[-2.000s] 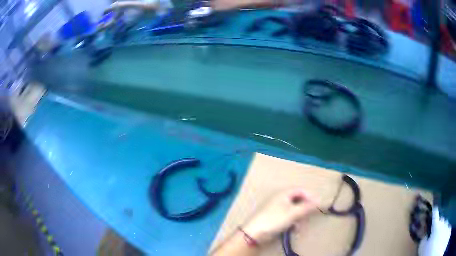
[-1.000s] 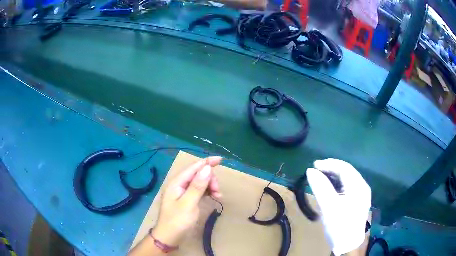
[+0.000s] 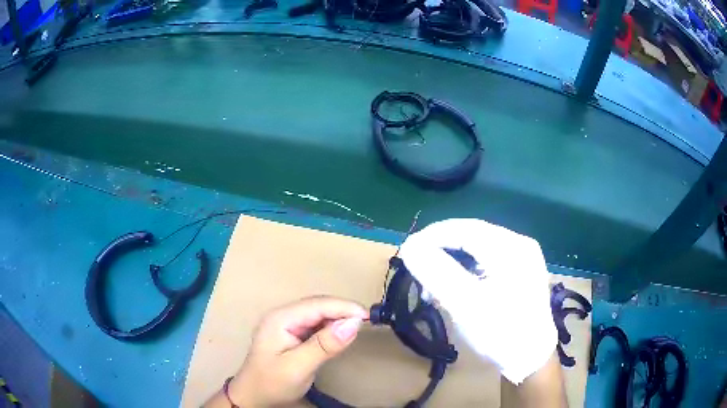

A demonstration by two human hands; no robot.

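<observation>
My bare left hand [image 3: 299, 347], with a red bracelet, pinches a thin wire end beside a small black block at the tip of a yoke. My gloved right hand [image 3: 486, 295] holds a black yoke [image 3: 406, 291] by its upper part; the glove hides part of it. This yoke overlaps the yoke of a headband-yoke assembly [image 3: 430, 390] on the cardboard [image 3: 263, 263]. The assembly's headband is partly behind my left hand and runs off the bottom edge. A thin wire sticks up above the held yoke.
Another headband-yoke assembly [image 3: 100, 291] with trailing wire lies on the bench at left. One lies on the green belt [image 3: 430, 171]. Spare yokes [image 3: 566, 315] lie at the cardboard's right edge, stacked assemblies [image 3: 658, 370] beyond. Green posts [image 3: 603, 48] stand at right; more piles lie across the belt.
My right hand has moved left and down, bringing the yoke over the assembly on the cardboard. My left hand has moved down to the yoke's tip. The camera view has shifted.
</observation>
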